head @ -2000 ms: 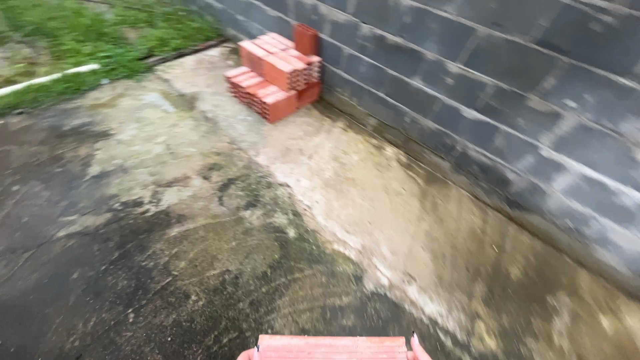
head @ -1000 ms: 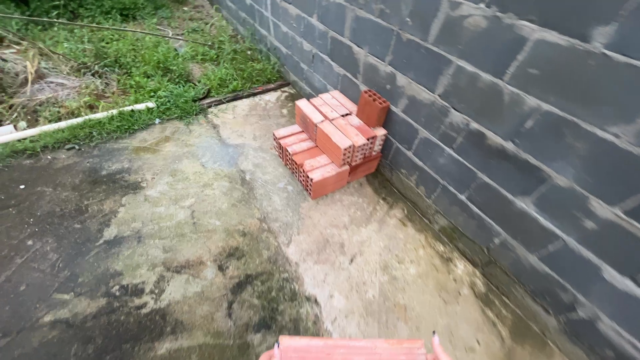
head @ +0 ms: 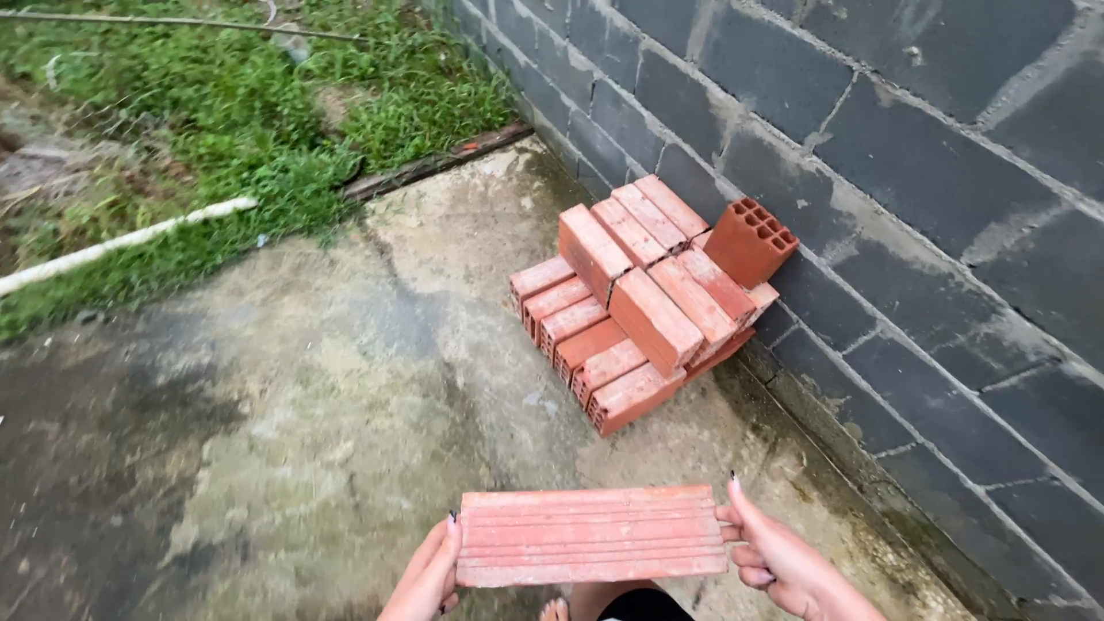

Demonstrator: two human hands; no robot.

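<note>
A ribbed red hollow clay brick (head: 591, 535) is held level between my two hands, low in the view. My left hand (head: 431, 565) grips its left end and my right hand (head: 770, 552) its right end, both thumbs pointing up. Beyond it, against the wall, stands a stack of hollow clay bricks (head: 660, 315) in stepped layers. One hollow brick (head: 752, 241) stands on end on the stack at the wall side, its holes facing up.
A grey concrete block wall (head: 914, 190) runs along the right. Wet, stained concrete floor (head: 345, 448) lies under the stack. At the far edge are a wooden board (head: 440, 162), grass (head: 259, 103) and a white pipe (head: 129, 241). My bare foot (head: 555, 610) shows below.
The brick stack is much nearer than before. The held brick and my hands, earlier only partly in view at the bottom edge, now show more fully. The view has moved toward the stack.
</note>
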